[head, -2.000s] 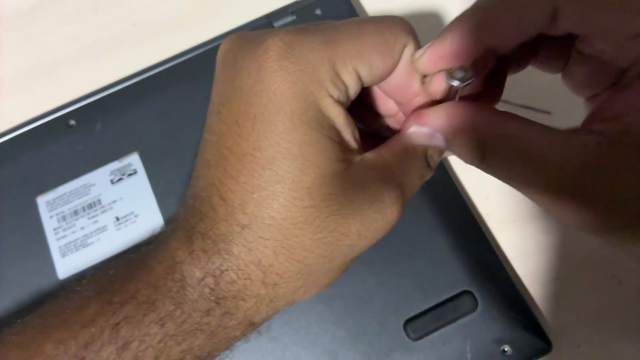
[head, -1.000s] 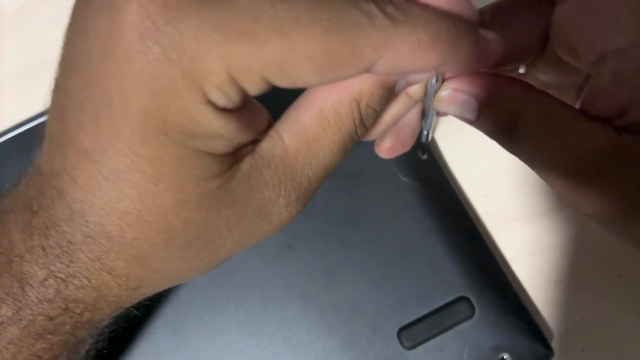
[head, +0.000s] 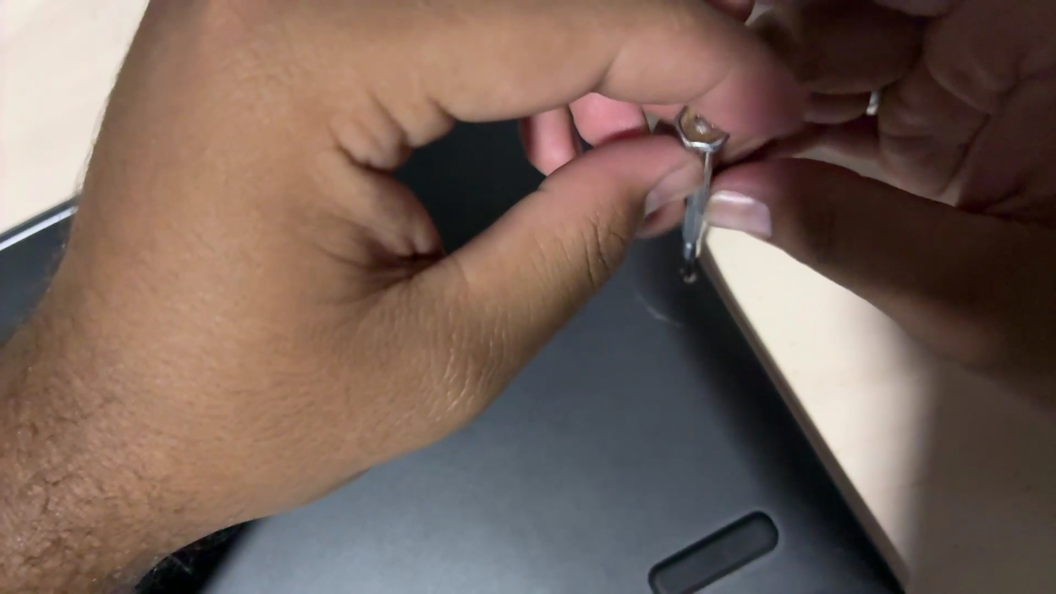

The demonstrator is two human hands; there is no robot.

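A small metal screwdriver [head: 695, 206] stands nearly upright, its tip at a screw hole [head: 688, 275] near the edge of the dark laptop's underside [head: 511, 429]. My left hand [head: 371, 214] grips the tool between thumb and index finger, close to its flared metal top. The thumb of my right hand [head: 874, 214] presses against the tool's shaft from the right; its other fingers are curled in shadow behind. A tiny shiny metal piece [head: 874, 102], too small to identify, shows among the right hand's fingers.
A rubber foot [head: 714, 554] rises from the laptop's bottom cover at the lower right. The pale tabletop [head: 833, 355] lies beyond the laptop's right edge and also shows at the upper left.
The metal tool has gone from between my fingers above the laptop to a near-upright position at the screw hole. My left hand now covers the white label seen two seconds ago.
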